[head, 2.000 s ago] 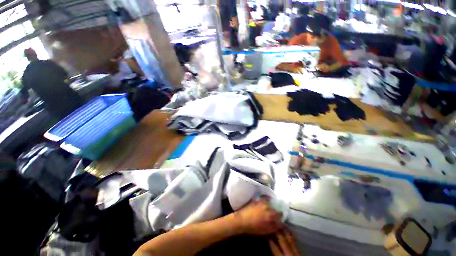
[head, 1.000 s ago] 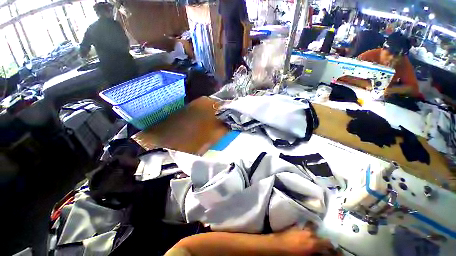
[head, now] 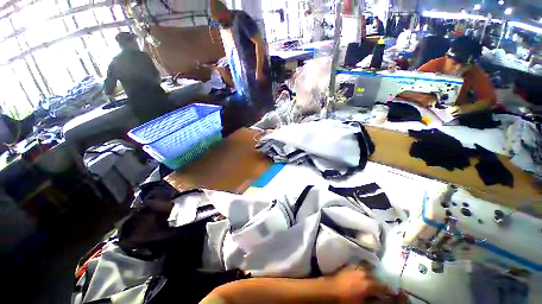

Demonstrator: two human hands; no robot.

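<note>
My left hand (head: 355, 285) is blurred at the bottom edge, on the near edge of light grey fabric panels (head: 285, 237) with black strips; whether its fingers grip the cloth is hidden. A small skin-toned patch right of it may be part of my right hand, but it is cut off and unclear. The white sewing machine head (head: 469, 219), with a blue stripe, is right of the cloth. Its metal needle parts (head: 437, 246) are just right of the panels. Black cloth (head: 178, 261) hangs at the near left.
A folded grey and black bundle (head: 324, 145) lies behind the panels. A blue and green basket (head: 181, 133) stands on a brown board (head: 232, 160) at left. Black cut pieces (head: 440, 149) lie on board behind the machine. One person sews opposite (head: 475, 83); two others stand at back left.
The view has swung left since the first frame, bringing the machine head into clearer sight. The standing person at back centre now leans left. My left hand stays at the grey cloth.
</note>
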